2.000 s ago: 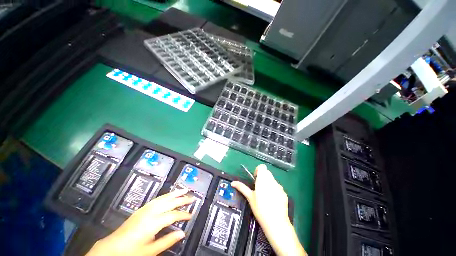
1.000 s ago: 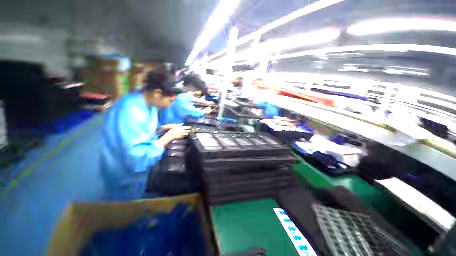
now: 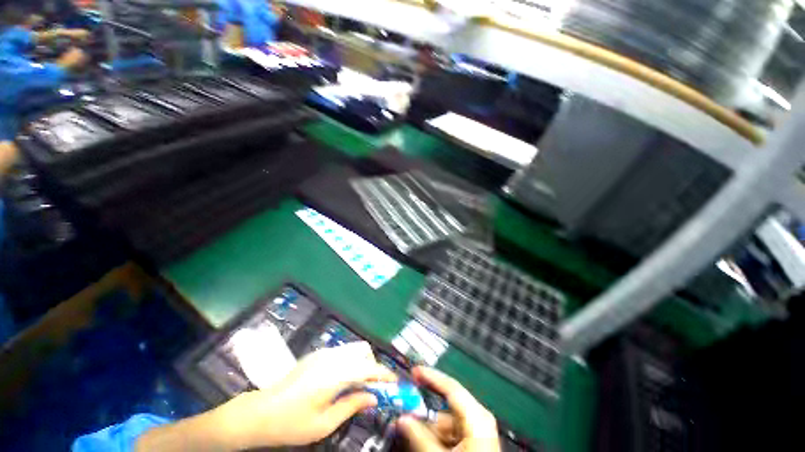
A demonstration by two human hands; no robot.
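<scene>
My left hand (image 3: 296,397) reaches in from the lower left, fingers bent over the top end of a phone unit with a bright blue piece (image 3: 404,396). My right hand (image 3: 455,419) grips the same end from the right with thumb and fingers. Blur hides the exact grip, and no tweezers can be made out. The black phone tray (image 3: 199,353) lies below, its left phones (image 3: 291,306) showing small blue marks. A white patch (image 3: 262,355), paper or glare, lies beside my left hand.
A sticker strip (image 3: 349,247), a blister tray of dark parts (image 3: 494,313), paler blister trays (image 3: 406,210) and white pieces (image 3: 420,342) lie beyond. Stacked black trays (image 3: 168,159) stand left, a carton (image 3: 97,309) lower left, a slanting post (image 3: 688,238) right. People in blue are at upper left.
The view has swung back from the line and co-workers to the bench. Both hands are in view again, close together at one phone's blue piece; two seconds ago they were apart.
</scene>
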